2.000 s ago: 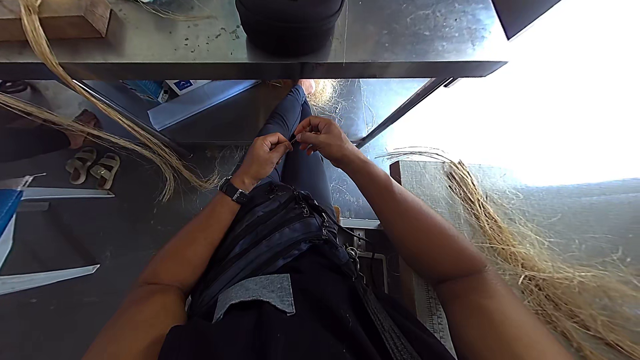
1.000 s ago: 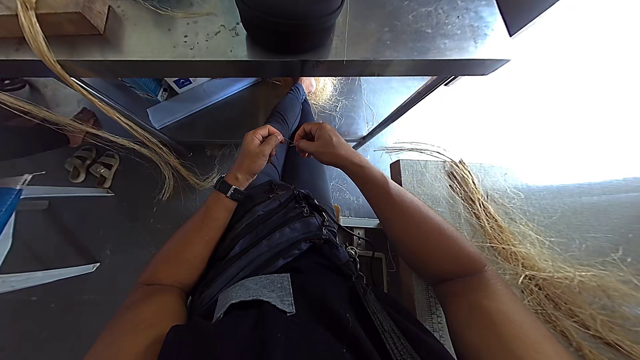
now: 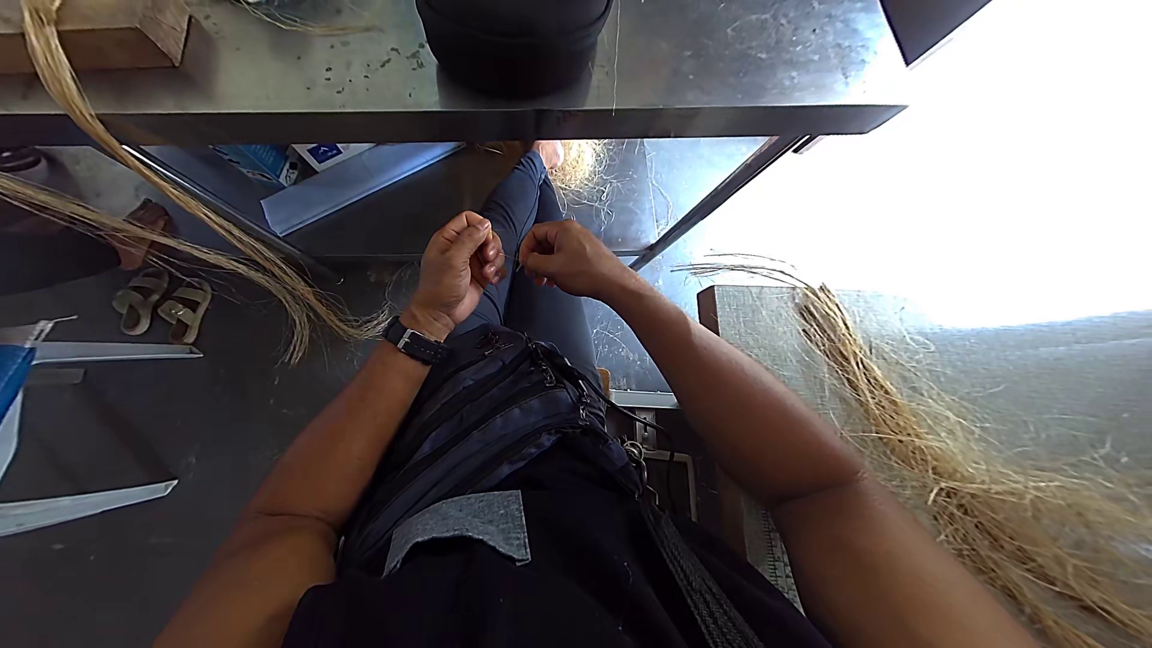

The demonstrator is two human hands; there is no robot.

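Above my lap, my left hand is closed with its thumb over the curled fingers; a wristwatch is on that wrist. Just to its right, my right hand pinches with thumb and fingertips. A very thin strand seems to run between the two, too fine to tell its full length. A long hank of straw-coloured plant fibre hangs off the metal table at the left. A thicker bundle of fibre lies on a woven-covered surface at the right.
A metal table spans the top, bearing a black container and a wooden block. Below are boxes, a metal channel and loose fibre. Sandals and another person's foot are at the left.
My hands, close together two seconds ago, are now a little apart. My left hand has turned, with its curled fingers showing. The fibre bundles have not moved.
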